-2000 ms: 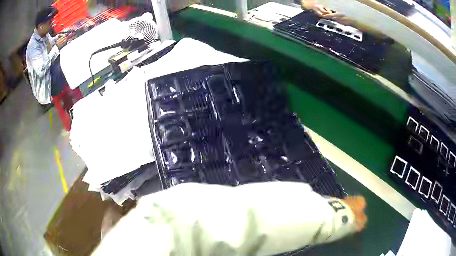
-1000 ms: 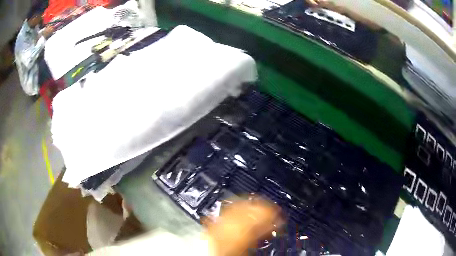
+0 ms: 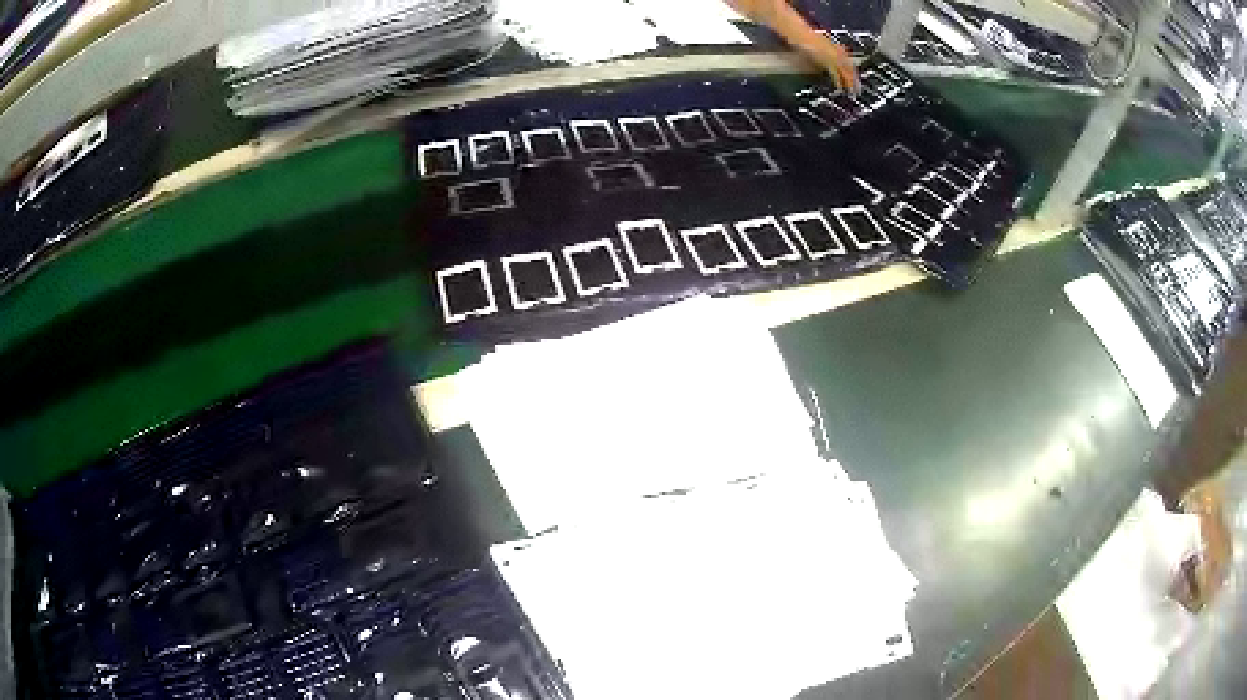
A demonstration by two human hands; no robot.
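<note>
Neither my left hand nor my right hand is in view. A glossy dark blue-black blister tray [image 3: 260,547] with rectangular pockets lies at the lower left, cut off by the bottom edge. To its right lies a pile of bright white sheets [image 3: 698,588], its upper part reaching the pale rail. Whether parts sit in the tray pockets is too blurred to tell.
Behind, a black tray [image 3: 547,205] with rows of white frames lies across the green belt [image 3: 205,301]. Another person's hand [image 3: 832,58] reaches over its right end. Another hand [image 3: 1203,547] is beside white paper [image 3: 1128,602] at far right. More trays [image 3: 1162,274] lie upper right.
The view has swung right, so the blister tray now lies lower left and the white sheets are central. The sleeve and the blurred hand over the tray have left the picture.
</note>
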